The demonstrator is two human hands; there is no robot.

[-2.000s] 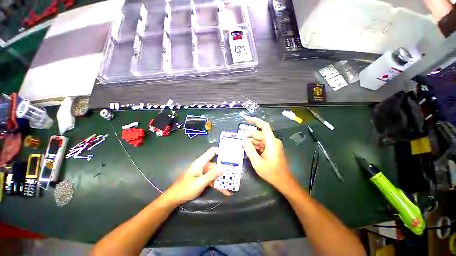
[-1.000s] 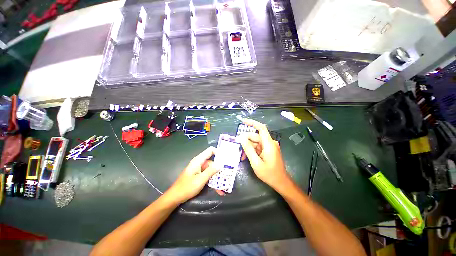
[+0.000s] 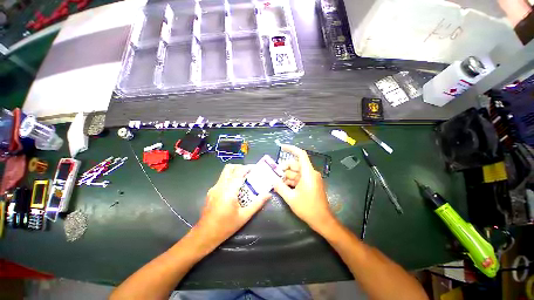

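Note:
A white circuit board or phone part (image 3: pixel 261 179) with keypad dots at its lower left end is between my hands, tilted to the upper right. My left hand (image 3: pixel 227 196) grips its lower left part and covers some of the keypad dots. My right hand (image 3: pixel 303 188) has thumb and fingers at its upper right end. A black phone housing (image 3: pixel 319 162) with white keys lies on the mat behind my right hand, partly hidden by it.
An LCD screen (image 3: pixel 230 147), red parts (image 3: pixel 156 158) and solder wire (image 3: pixel 161 196) lie left of my hands. Tweezers (image 3: pixel 368 208), a pen-like tool (image 3: pixel 383 181) and a green electric screwdriver (image 3: pixel 462 231) lie right. A clear compartment tray (image 3: pixel 211 88) stands on the shelf.
The white part has turned from nearly upright to a clear rightward tilt. My left hand has moved up and covers more of it. My right hand has come in closer, showing more of the black housing.

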